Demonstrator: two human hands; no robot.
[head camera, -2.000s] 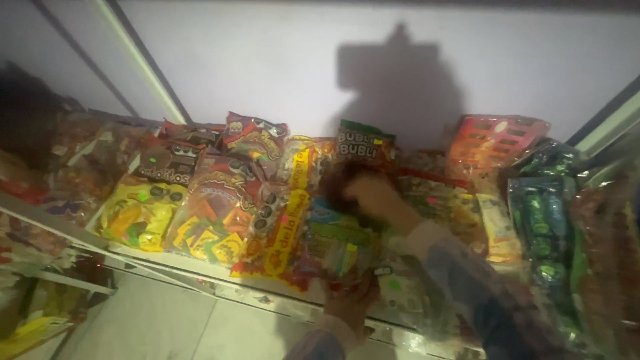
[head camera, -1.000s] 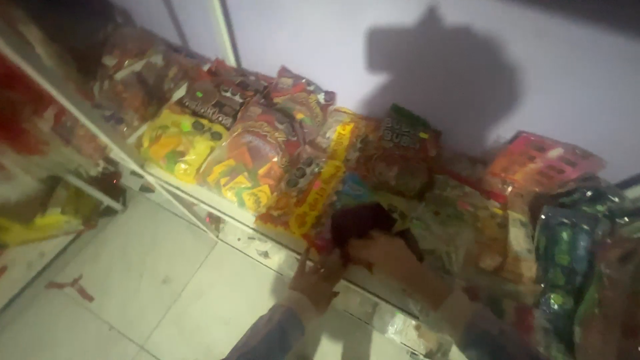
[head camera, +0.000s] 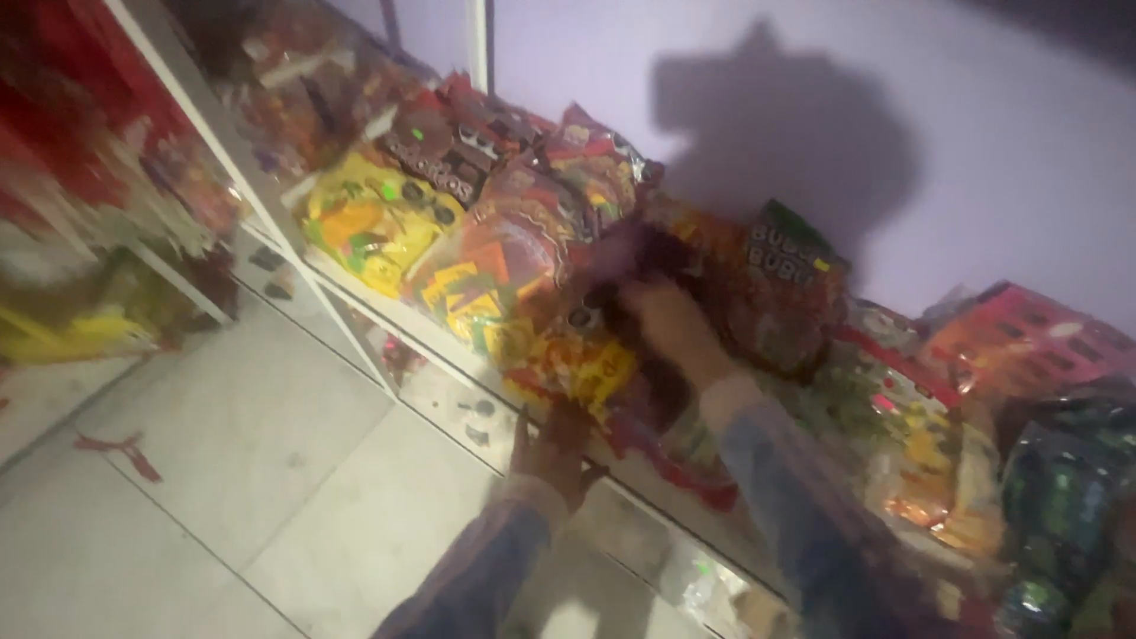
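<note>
My right hand (head camera: 667, 327) is over the bagged sweets, its fingers on a dark maroon cloth (head camera: 632, 253) that is blurred. Below it, my left hand (head camera: 555, 448) rests at the shelf's front edge, against the lower end of a yellow and red candy bag (head camera: 581, 364); its fingertips are partly hidden. To the left lie a clear bag of orange and yellow packets (head camera: 479, 284) and a yellow candy bag (head camera: 377, 222). A dark bag with a green top (head camera: 785, 284) leans near the wall, right of my right hand.
White shelf posts (head camera: 217, 151) rise at the left. A pink and orange pack (head camera: 1029, 342) and dark green bags (head camera: 1056, 488) lie at the right. Below the shelf is a tiled floor (head camera: 311, 470) with a red scrap (head camera: 124, 454) on it. My shadow falls on the wall.
My right hand has moved with the dark cloth from the shelf's front edge back over the bags. My left hand stays at the front edge. The view has shifted left.
</note>
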